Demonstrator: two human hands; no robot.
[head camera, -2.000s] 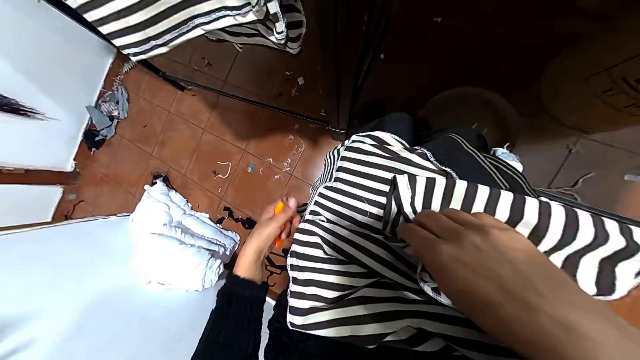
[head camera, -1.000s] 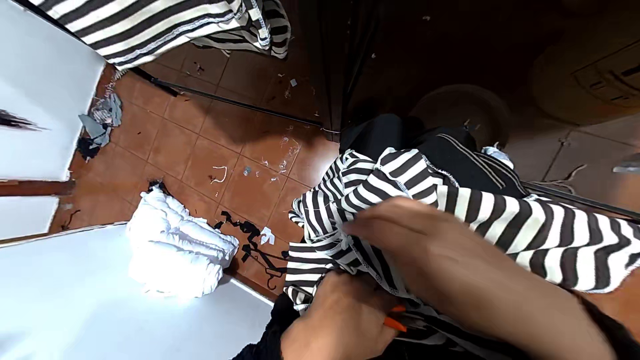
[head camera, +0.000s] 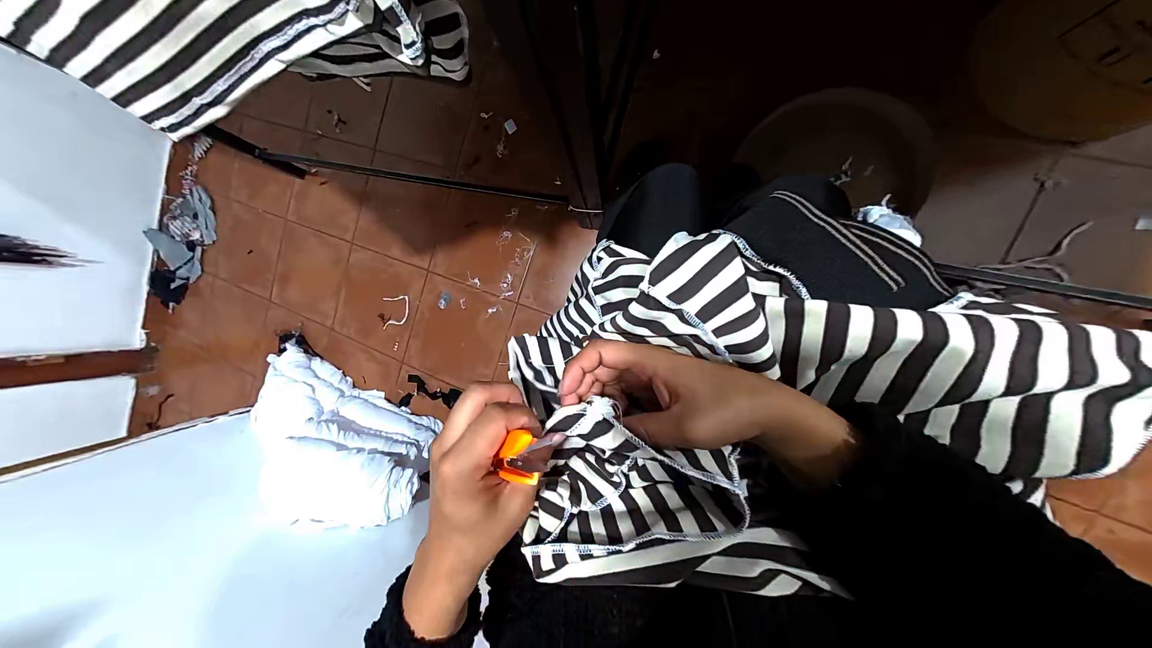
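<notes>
My left hand (head camera: 481, 472) holds orange-handled thread snips (head camera: 519, 459), their metal blades pointing right at the edge of a black-and-white striped garment (head camera: 666, 504). The garment lies bunched over my lap, its overlocked seams showing. Across from the snips, my right hand (head camera: 670, 396) pinches the bunched fabric near a seam with thumb and fingers. Loose white thread shows at the pinched seam. Whether the blades touch a thread, I cannot tell.
Crumpled white cloth (head camera: 337, 441) lies to the left beside a white surface (head camera: 135, 540). More striped fabric (head camera: 198, 54) hangs at upper left. Thread bits and grey scraps (head camera: 184, 234) litter the tiled floor (head camera: 378, 225). A black metal bar (head camera: 414, 178) crosses it.
The fabric, spread flatter two seconds ago, is now gathered between my hands. My left hand has come from beside the garment to its edge with the snips, and my right hand has moved left.
</notes>
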